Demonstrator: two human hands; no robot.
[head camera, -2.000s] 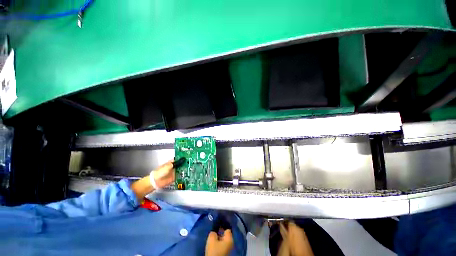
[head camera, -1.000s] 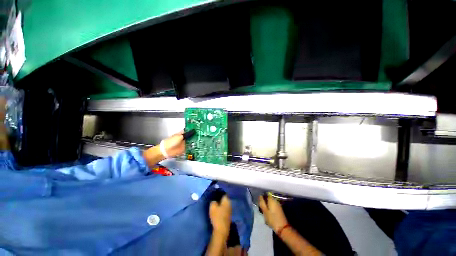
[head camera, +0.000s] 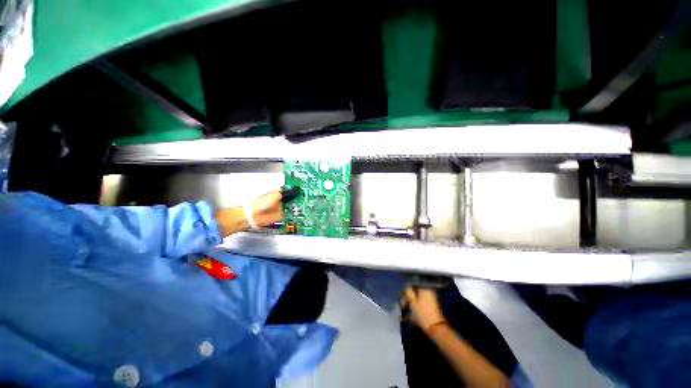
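A green circuit board with two pale round parts and an orange part at its near left corner lies across the gap between two pale conveyor rails. My left hand, in a blue sleeve with a white wrist band, grips the board's left edge. A black-tipped finger lies on its top face. My right hand cannot be made out in the picture. A bare hand with a red wrist string is low beyond the near rail; it seems to be another person's, and what it holds is unclear.
Cross shafts and a silvery tray show in the conveyor gap. Black bins stand beyond the far rail, near a green bench surface. Another person's blue clothing is at the lower right. A red badge hangs on my smock.
The view has shifted, so the board appears higher. My left hand keeps its grip on the board. A second bare hand low near the smock hem has gone from view.
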